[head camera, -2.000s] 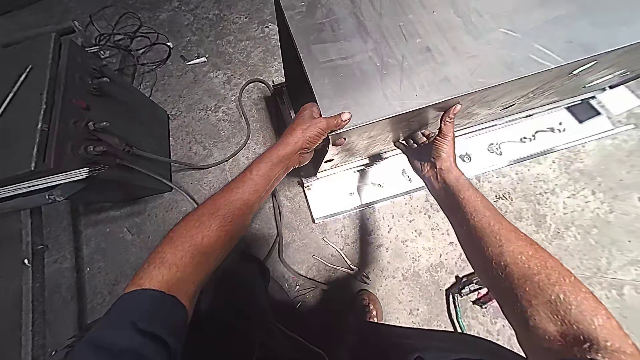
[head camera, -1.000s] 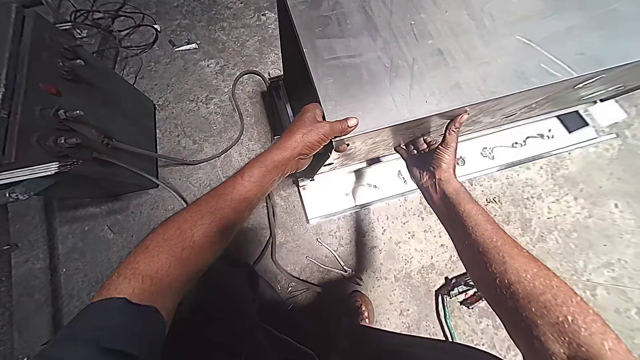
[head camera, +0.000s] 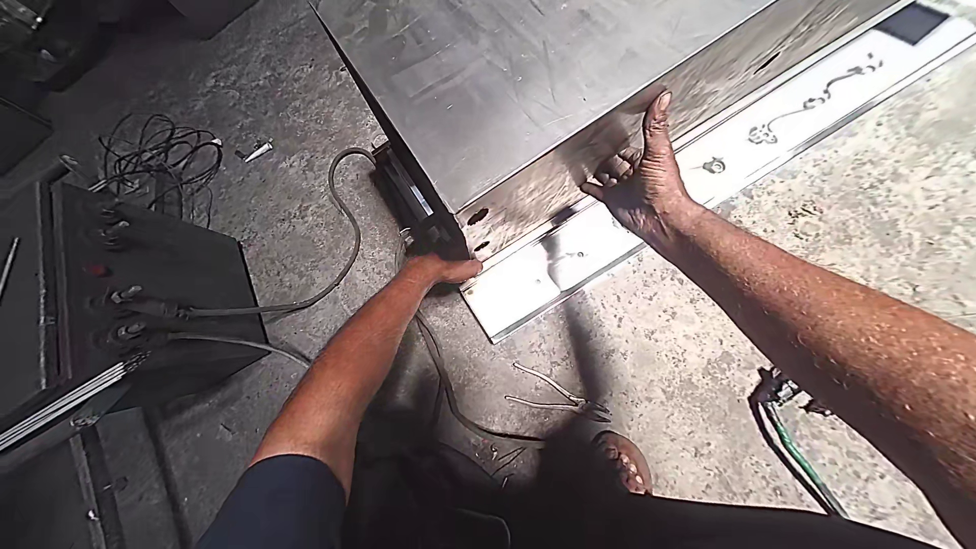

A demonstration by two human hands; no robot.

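Observation:
A large sheet-metal box (head camera: 526, 84) with a flat grey top and a narrow side with holes fills the upper middle and right. My left hand (head camera: 446, 271) is at its near left corner, low down, the thumb at the bottom edge and the fingers hidden behind. Against the side wall, my right hand (head camera: 644, 179) rests with the thumb up and the fingers bent. Below the box lies a long white panel (head camera: 518, 286) with metal edges and dark marks, partly covered by the box.
A dark welding machine (head camera: 175, 282) with cables and a bundle of rods (head camera: 69, 404) stands at left. Coiled wire (head camera: 164, 160) lies behind it. Pliers (head camera: 572, 396) lie near my foot (head camera: 625, 461). A clamp with a green cable (head camera: 797, 450) is at lower right.
My left hand has moved from the box's top corner edge down to its bottom corner. The right hand remains against the side. The view has turned.

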